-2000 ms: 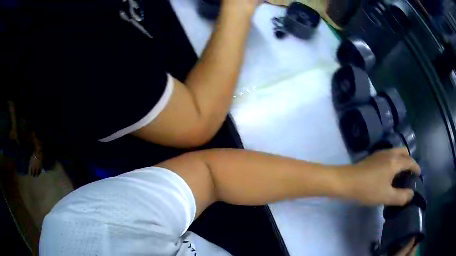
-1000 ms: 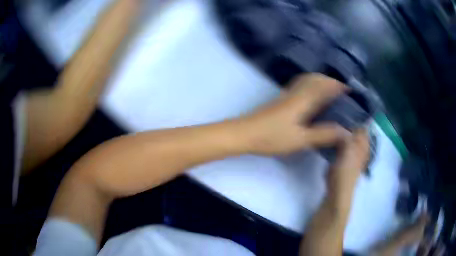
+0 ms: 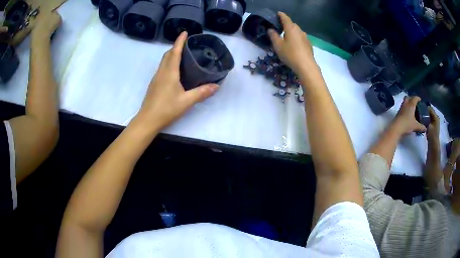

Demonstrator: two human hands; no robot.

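My left hand (image 3: 169,88) grips a dark grey plastic housing (image 3: 206,56) above the white bench covering, its open side and centre hole facing me. My right hand (image 3: 294,44) has its thumb and fingers on the rim of another dark grey housing (image 3: 259,28), which sits at the far side of the bench. A loose pile of small dark pronged fittings (image 3: 279,73) lies on the white covering (image 3: 222,116) between my hands, partly beside my right wrist.
Several housings (image 3: 142,20) stand along the bench's far side. A person's arm (image 3: 42,75) reaches in at left. At right, a person in a beige top (image 3: 403,216) holds a housing (image 3: 422,114); more housings (image 3: 365,64) stand near. A green strip (image 3: 329,47) edges the bench.
The view has swung right and sharpened. My hands, earlier close together around a housing, are now apart, the left with one housing and the right on another. The fittings pile is now visible.
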